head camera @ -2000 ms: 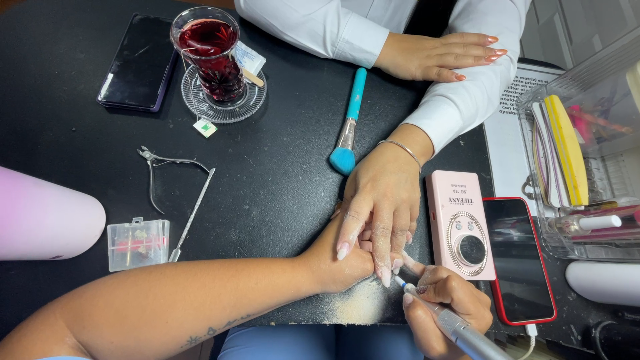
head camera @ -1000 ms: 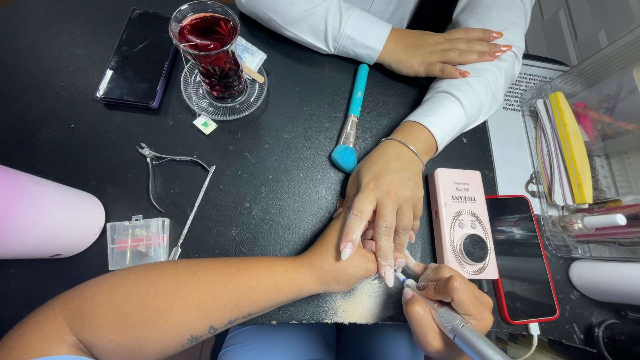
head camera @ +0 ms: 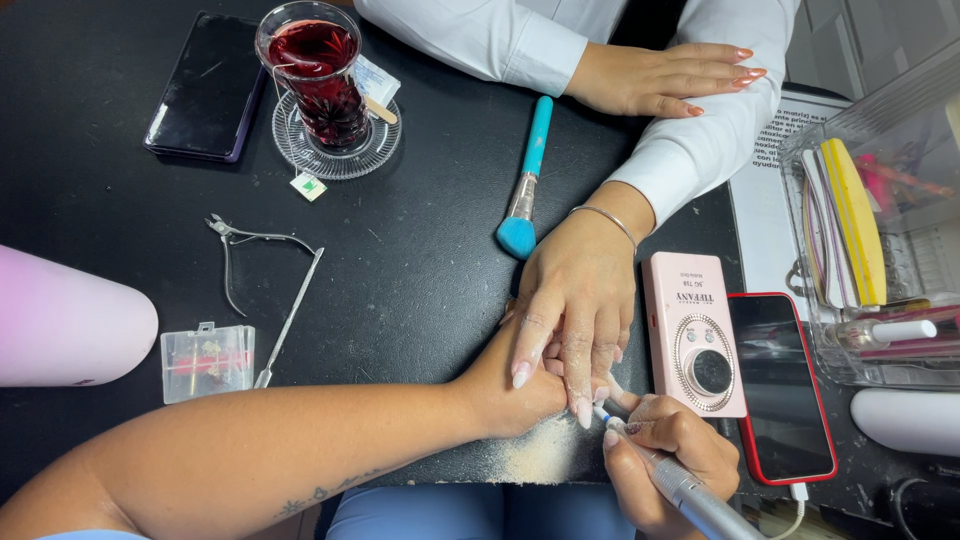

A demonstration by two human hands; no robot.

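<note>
My left hand (head camera: 517,386) comes in from the left and is closed on the fingers of another person's hand (head camera: 589,277), which lies palm down over it and partly hides it. My right hand (head camera: 667,457) grips the silver handpiece of an electric nail drill (head camera: 686,487). The drill's white and blue bit is at the tip of one of the person's fingernails. Beige filing dust (head camera: 536,454) lies beneath the hands at the table edge. The pink drill control box (head camera: 694,334) stands right of the person's hand.
Across the black table (head camera: 405,300) are a turquoise brush (head camera: 529,180), cuticle nippers (head camera: 259,240), a metal pusher (head camera: 292,315), a clear bit case (head camera: 206,362), a glass of red drink (head camera: 319,82), a dark phone (head camera: 206,86), a red-cased phone (head camera: 784,390) and a clear organizer (head camera: 802,247). A white lamp (head camera: 71,322) stands left.
</note>
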